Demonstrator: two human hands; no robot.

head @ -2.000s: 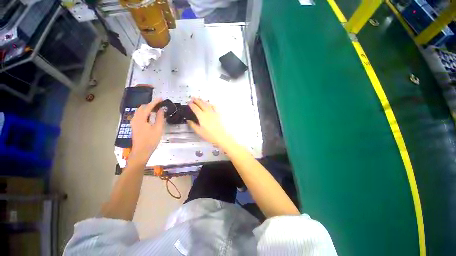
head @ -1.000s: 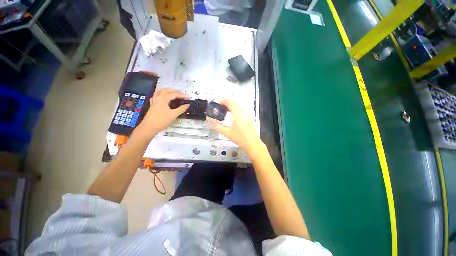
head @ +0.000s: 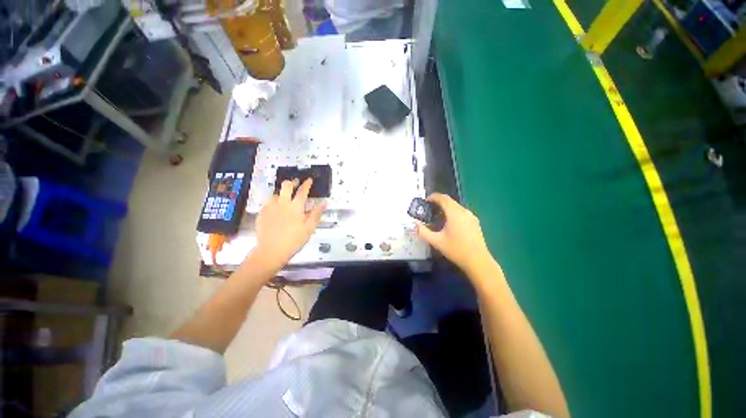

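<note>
My right hand (head: 456,234) holds a small black watch housing (head: 420,210) between thumb and fingers, at the right edge of the white machine bed (head: 360,214). The housing's face is turned up and a light spot shows in it. My left hand (head: 285,220) lies with its fingertips on the front left part of the black fixture (head: 317,180), which lies flat on the bed. The fingers are slightly apart and partly cover the fixture. The row of push buttons (head: 351,246) is on the bed's front edge, between my hands.
A teach pendant (head: 228,186) lies left of the fixture. A crumpled white wipe (head: 254,95) and an orange-yellow cylinder (head: 255,41) are behind it. A loose black block (head: 387,107) lies at the right rear. The green conveyor belt (head: 556,212) with a yellow line runs along the right.
My right hand has moved right, away from the fixture, with the watch housing in it. My left hand has shifted to the fixture's front, with its fingertips resting on it.
</note>
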